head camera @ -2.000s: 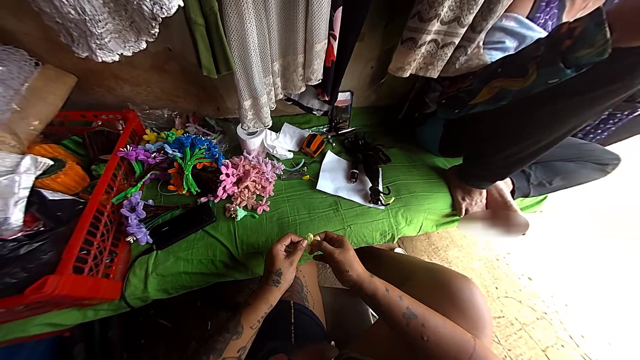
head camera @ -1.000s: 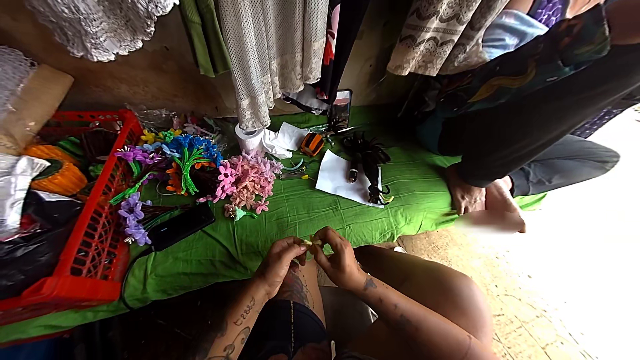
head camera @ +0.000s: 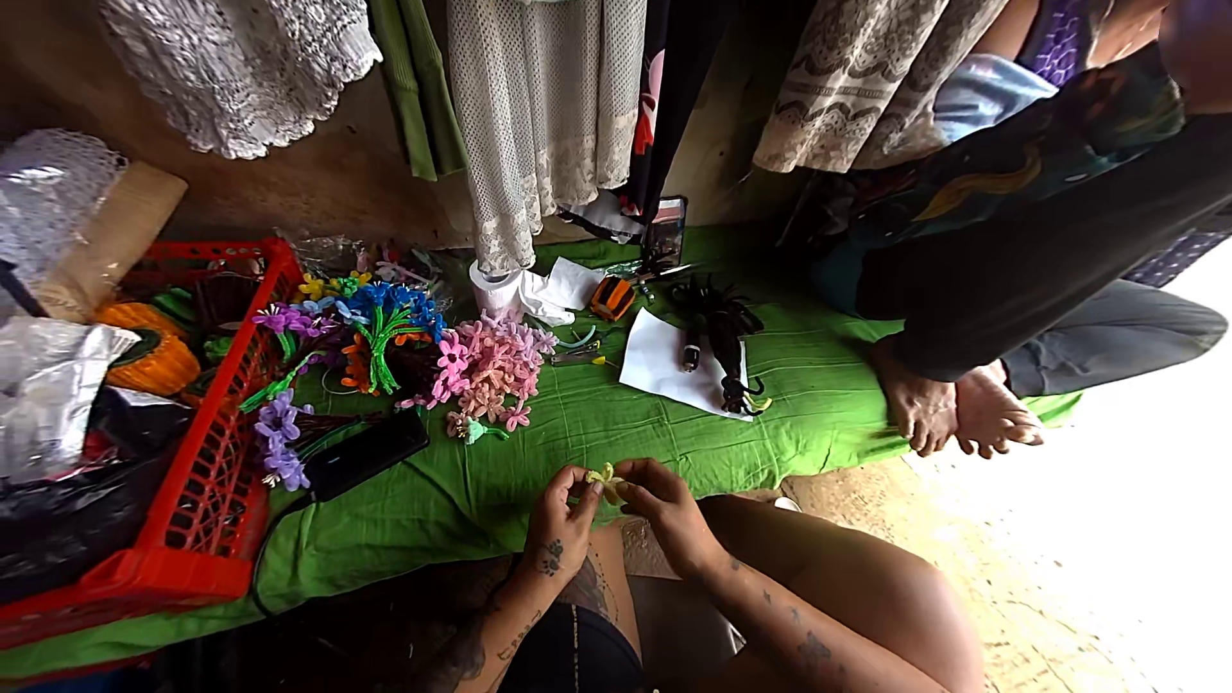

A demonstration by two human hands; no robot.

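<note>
A small pale yellow flower (head camera: 607,481), seemingly of pipe cleaner, is held between my two hands above my lap. My left hand (head camera: 563,518) pinches its left side with thumb and forefinger. From the right, my right hand (head camera: 674,510) grips a petal. Beyond them on the green cloth (head camera: 568,433) lie bunches of pipe-cleaner flowers: pink ones (head camera: 496,366), blue ones (head camera: 390,313) with green stems, and purple ones (head camera: 282,438). A small mint-green flower (head camera: 474,430) lies nearest my hands.
A red plastic crate (head camera: 207,481) with bags and orange pipe cleaners stands left, beside a black phone (head camera: 371,452) with a cable. A tissue roll (head camera: 498,289), an orange-and-black tape measure (head camera: 612,298), pliers (head camera: 577,354) and white paper (head camera: 654,361) lie ahead. A person's bare feet (head camera: 924,409) rest right.
My fingers have shifted around the small yellow flower, and its petals now show more plainly between them. The things on the green cloth have stayed where they were.
</note>
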